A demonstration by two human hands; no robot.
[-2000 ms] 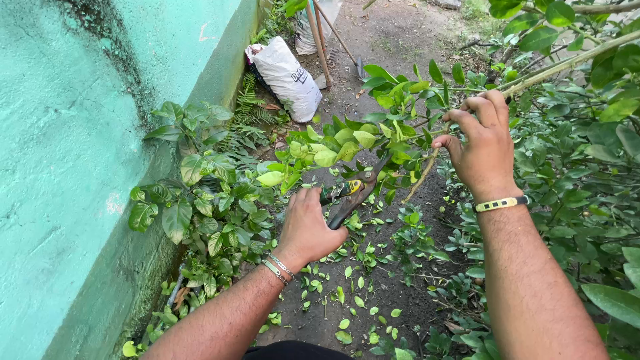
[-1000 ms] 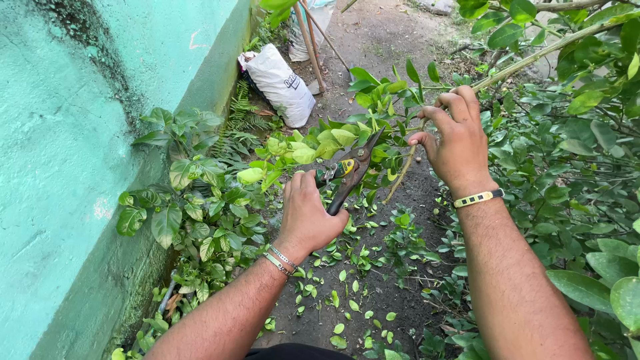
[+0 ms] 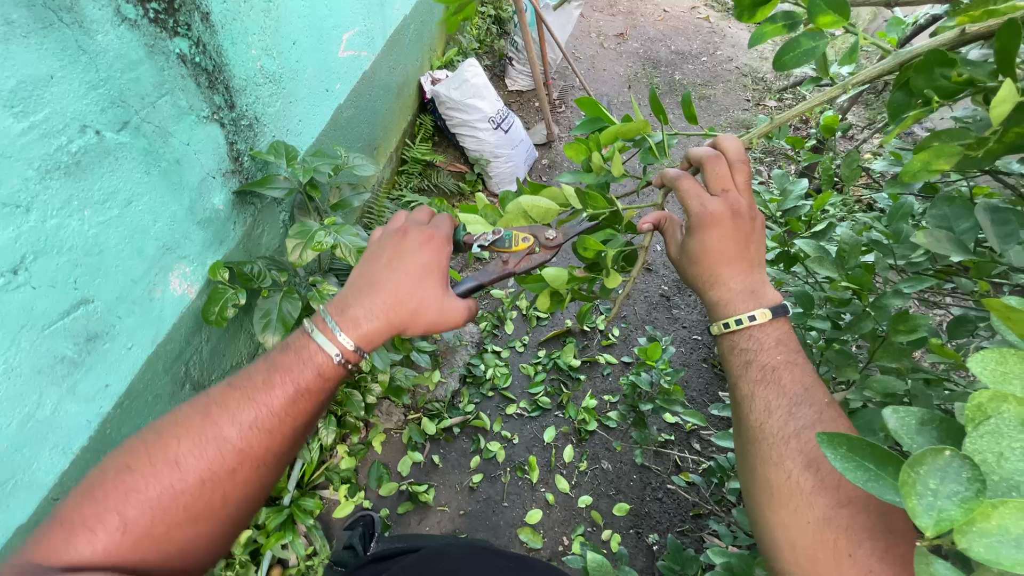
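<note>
My left hand [image 3: 408, 272] is closed around the handles of a pair of snips [image 3: 532, 242] with dark blades, a yellow mark and green and black grips. The blades point right, into the leaves of a leafy branch [image 3: 872, 74] that comes in from the upper right; leaves hide the tips. My right hand [image 3: 712, 216] grips this branch by its stem, thumb and fingers around it. A bare forked piece of the stem hangs below my right thumb.
A turquoise wall [image 3: 96, 200] runs along the left with broad-leaved plants at its foot. A white sack [image 3: 484, 124] leans near long wooden handles [image 3: 532, 60] at the top. Dense bushes [image 3: 920, 280] line the right. Cut leaves [image 3: 552, 400] lie scattered on the dark ground.
Two seconds ago the snips were lower in the leaves with their blades less visible; one second ago the blades were spread apart. Now they lie closer together among the leaves. My right hand still holds the branch.
</note>
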